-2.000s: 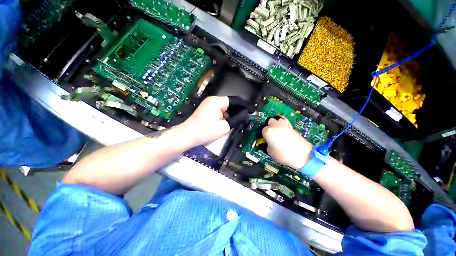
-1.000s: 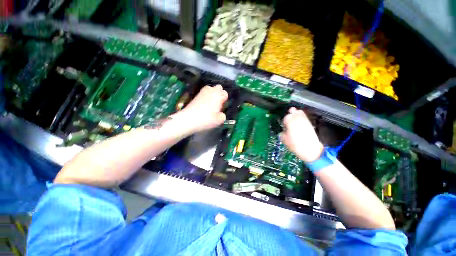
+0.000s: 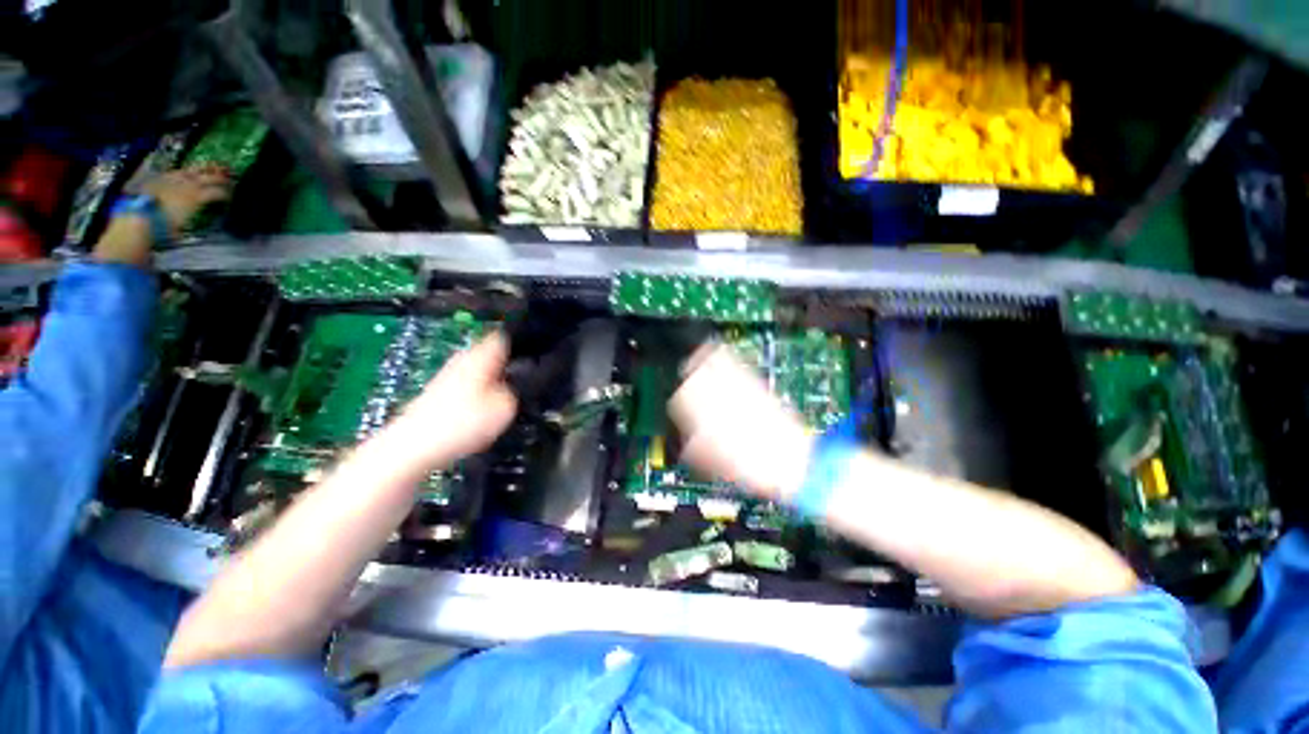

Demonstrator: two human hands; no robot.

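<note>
A green circuit board [image 3: 811, 376] in a black pallet lies in front of me, with a yellow part [image 3: 658, 450] near its left side. My right hand [image 3: 732, 423], with a light blue wrist strap [image 3: 828, 473], is over the left and middle of this board. Its fingertips are blurred and I cannot tell what they hold. My left hand [image 3: 471, 402] is at the right edge of another green board [image 3: 339, 376] to the left. A dark patch is at its fingertips; I cannot tell whether it holds something.
Bins of off-white parts [image 3: 582, 148], small yellow parts [image 3: 728, 158] and larger orange-yellow parts [image 3: 955, 122] stand beyond the far rail [image 3: 517, 253]. Another person's hand [image 3: 180, 195] reaches into a bin at far left. A third board [image 3: 1170, 416] lies right. The near rail [image 3: 747, 620] crosses in front.
The view has turned, so the rails now run nearly level. My right hand has moved from the board's right side to its left part. My left hand is now nearer the left board. Another person's arm has appeared.
</note>
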